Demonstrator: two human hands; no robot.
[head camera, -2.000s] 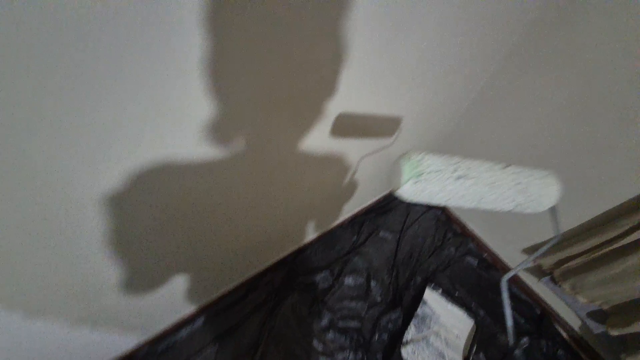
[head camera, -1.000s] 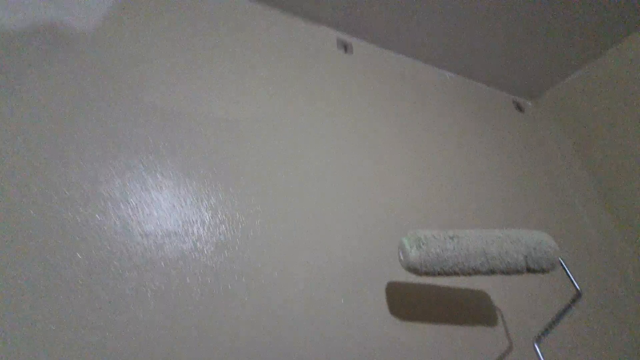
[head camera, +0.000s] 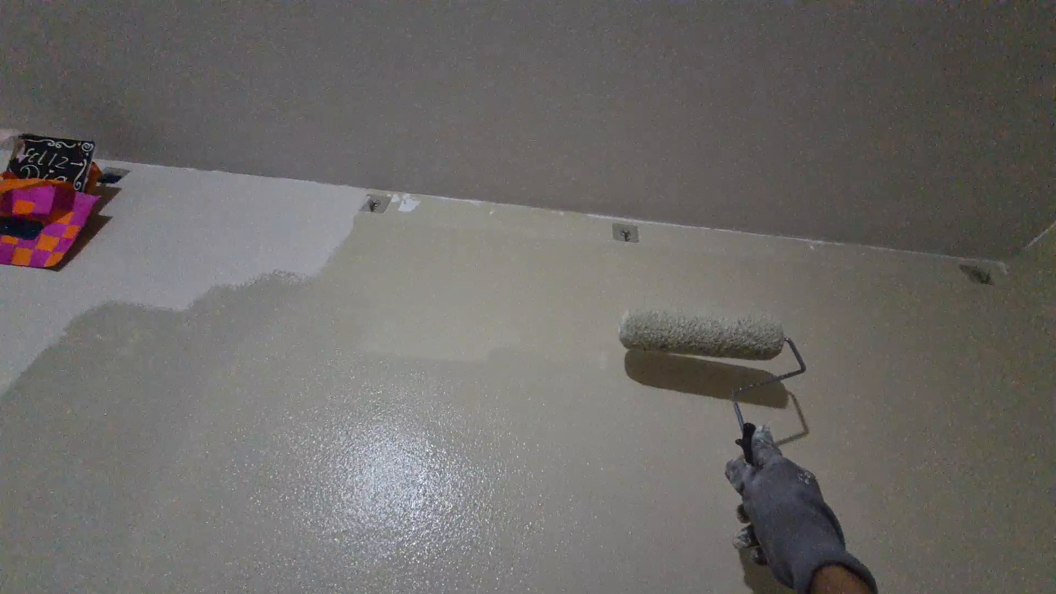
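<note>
My right hand (head camera: 784, 511), in a grey glove with white paint smears, is closed around the black handle of a paint roller (head camera: 703, 334) at the right of the head view. The fluffy roller cover lies nearly level above the hand, joined to it by a bent metal frame. Its shadow falls on the wall just below, and whether the cover touches the wall I cannot tell. The wall (head camera: 495, 429) has a wet, glossy beige-grey coat with a bright glare spot, beside a whiter area at the upper left. My left hand is out of view.
A dark grey ceiling (head camera: 528, 107) meets the wall's top edge. Along that edge are several small hooks, one (head camera: 625, 233) above the roller. A pink and orange checkered decoration (head camera: 41, 223) with a black lettered sign hangs at the far left. A room corner stands at the right.
The view has swung up from the dark floor covering and wall base to the upper wall and ceiling. The roller is now high on the wall, and my gloved right hand has come into view.
</note>
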